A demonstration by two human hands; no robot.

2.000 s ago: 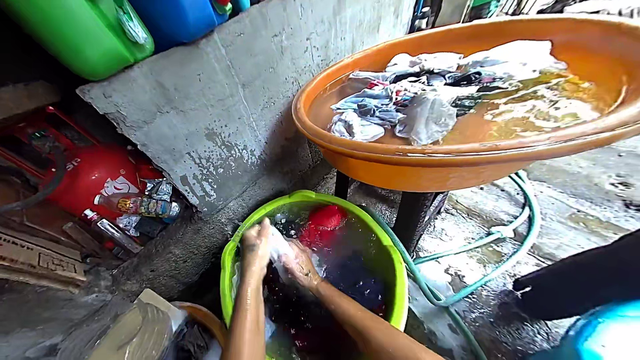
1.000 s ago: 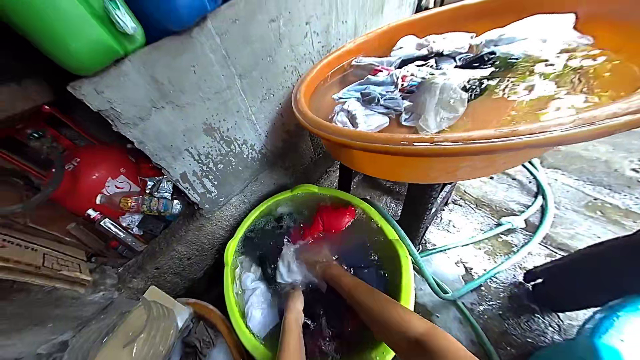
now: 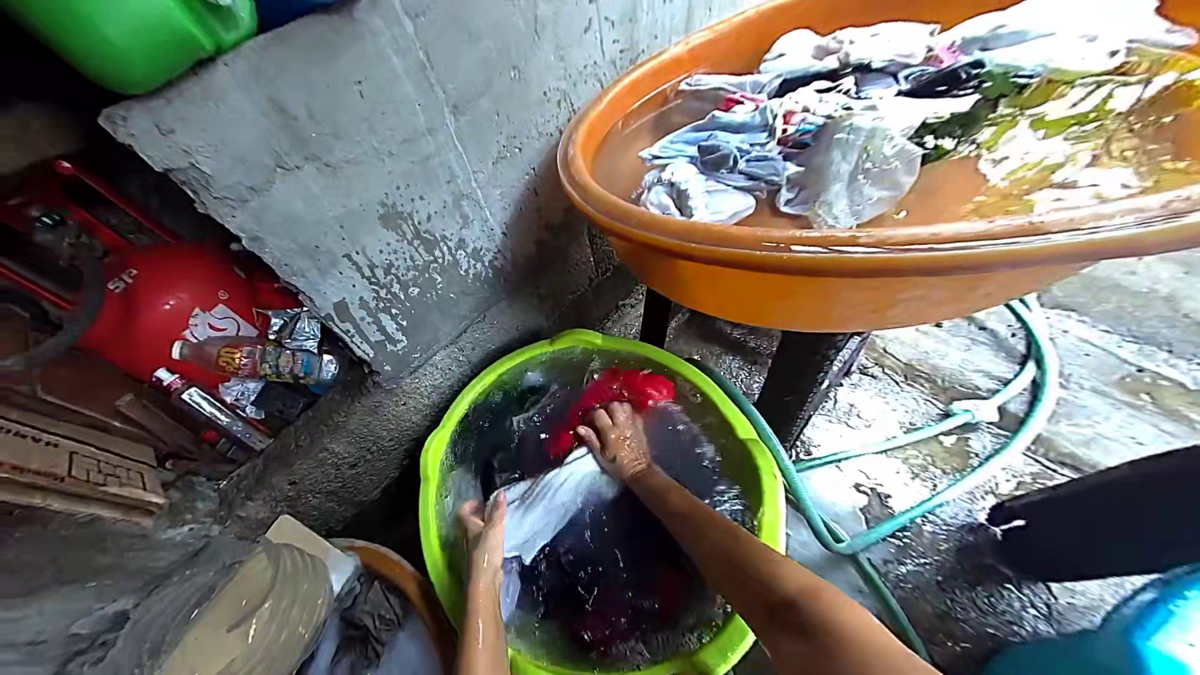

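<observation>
A lime-green plastic tub [image 3: 436, 469] holds water with dark clothes and a red cloth [image 3: 623, 386] in it. A white wet cloth [image 3: 558, 502] is stretched between my two hands at the water's surface. My left hand [image 3: 486, 534] grips its left end near the tub's left side. Its upper right end is in my right hand [image 3: 617, 441], just below the red cloth. The lower part of the white cloth trails toward the near side of the tub.
A large orange basin [image 3: 797, 281] with wet clothes and water stands on dark legs at upper right. A green hose [image 3: 1017, 431] loops over the wet floor. At left are a concrete wall [image 3: 375, 169], a red tank [image 3: 169, 300], a plastic bottle [image 3: 253, 361] and a green container [image 3: 131, 37].
My hands have moved apart from their place in the water a second ago, and the white cloth now stretches between them. My right hand has moved up beside the red cloth.
</observation>
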